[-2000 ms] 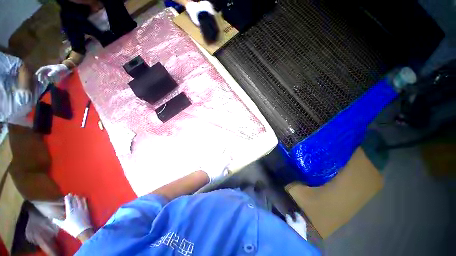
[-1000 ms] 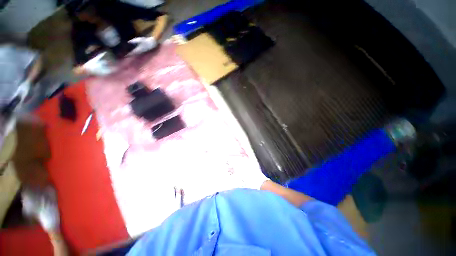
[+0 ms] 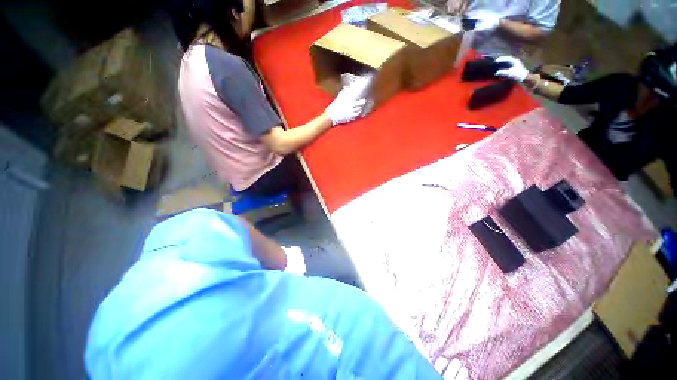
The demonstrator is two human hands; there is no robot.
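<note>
My left hand (image 3: 295, 260), white-gloved, shows only in part below my blue sleeve, beside the table's edge; its fingers are not clear. My right hand (image 3: 451, 367) shows only as white-gloved fingertips at the table's near edge, cut off by my body and the picture's bottom. On the pink bubble wrap (image 3: 416, 256) lie a wide black block (image 3: 537, 217), a smaller black block with a square opening (image 3: 566, 197) touching its far end, and a flat black piece with a pale string (image 3: 497, 244) beside it. Neither hand touches these parts.
A person's gloved hand (image 3: 349, 102) is at an open carton (image 3: 356, 56) on the red cover (image 3: 364, 156). Another gloved hand (image 3: 512, 69) touches black housings (image 3: 486, 70). A marker pen (image 3: 476, 127) lies nearby. Brown cardboard (image 3: 635, 297) lies by the mesh conveyor (image 3: 586, 352).
The view has swung left, bringing the cartons and a seated person into sight. The three black parts keep their arrangement. My left hand now shows off the table's edge.
</note>
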